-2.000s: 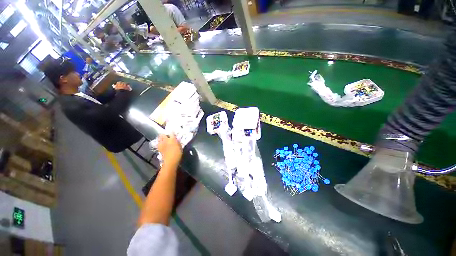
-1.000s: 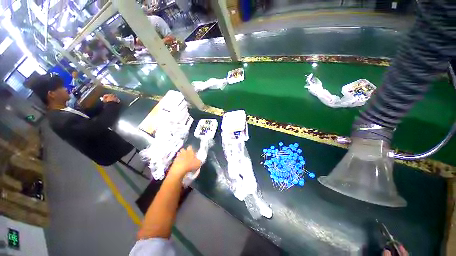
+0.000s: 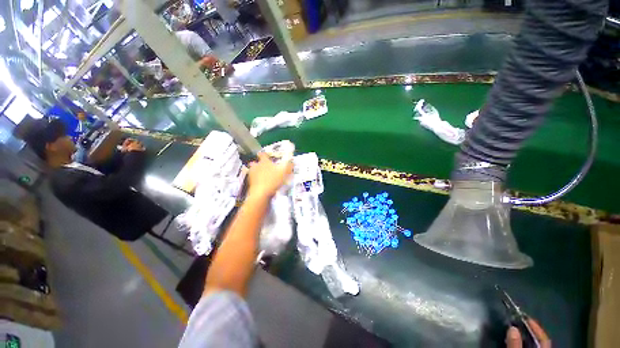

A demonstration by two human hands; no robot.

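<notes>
My left hand (image 3: pixel 268 177) reaches out over the bench and grips a white socket unit (image 3: pixel 280 147) near its housing; the fingers partly hide it. Its bagged cord (image 3: pixel 277 228) hangs down below the hand. A second white socket unit (image 3: pixel 308 170) lies just right of it, with its bagged cord running toward the bench's near edge. A heap of blue disc components (image 3: pixel 372 221) with thin leads lies further right. My right hand (image 3: pixel 529 334), cut off by the bottom edge, holds a thin, dark, pointed tool (image 3: pixel 511 306).
A pile of bagged white units (image 3: pixel 216 194) lies left of my left hand. The clear fume hood (image 3: pixel 476 228) hangs on a grey ribbed duct (image 3: pixel 520 88) at right. A post (image 3: pixel 190 75) stands at the belt edge. More units (image 3: pixel 315 107) lie on the green belt. A person (image 3: pixel 88 177) sits at left.
My left hand has moved from the left pile to the nearer unit and up to its housing. My right hand has come into view with the tool. The view has shifted right.
</notes>
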